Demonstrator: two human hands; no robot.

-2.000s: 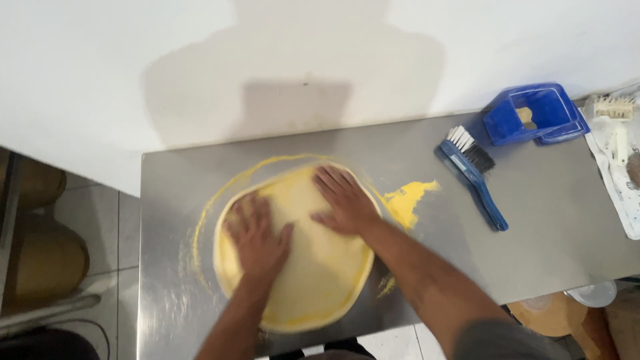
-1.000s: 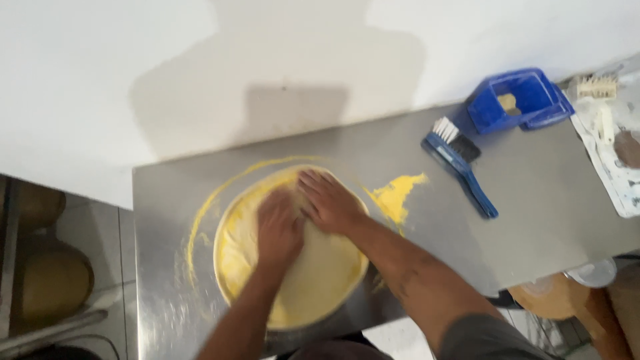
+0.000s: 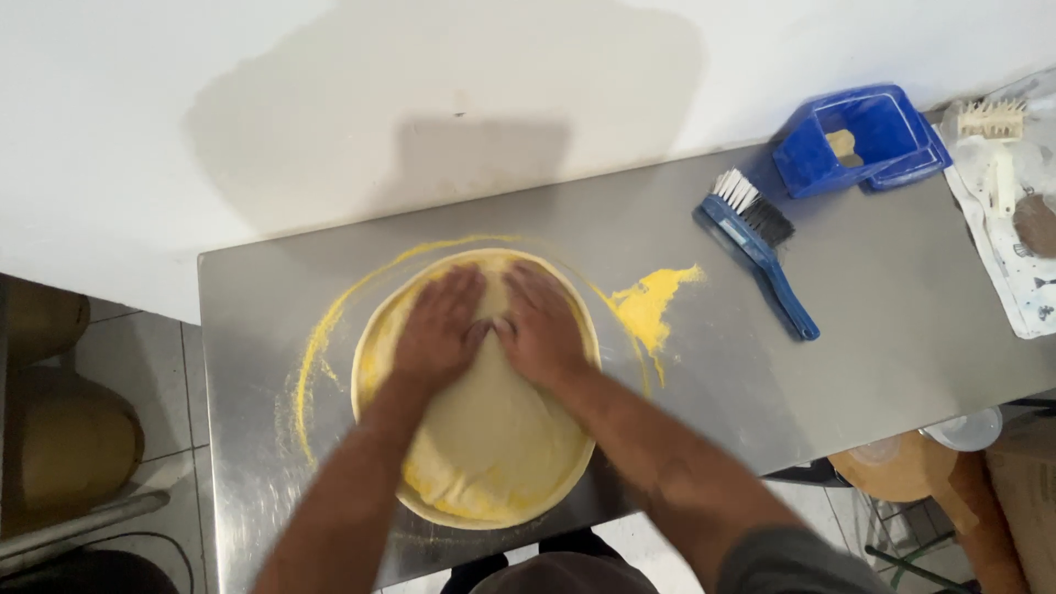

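A large round sheet of pale dough (image 3: 495, 429) with a raised rim lies on the stainless steel table (image 3: 272, 305). Both hands rest flat on its upper half, thumbs touching. My left hand (image 3: 441, 326) is left of the middle with its fingers pointing up toward the far rim. Beside it, my right hand (image 3: 540, 322) presses on the dough in the same way. Neither hand grasps anything. A curved line of yellow flour or meal runs around the far and left side of the dough, and a heap of yellow meal (image 3: 648, 309) lies to its right.
Right of the meal lies a blue-handled brush (image 3: 771, 268) with white and black bristles. Behind it stands a blue plastic container (image 3: 854, 140) against the white wall (image 3: 313, 107). At the far right, a spiked dough roller (image 3: 990, 124) lies by a printed sheet. A clear round lid sits below the table's edge.
Both hands have moved closer together than two seconds ago, when they lay apart on the dough. My left hand, blurred and bunched one second ago, now lies flat near the far rim.
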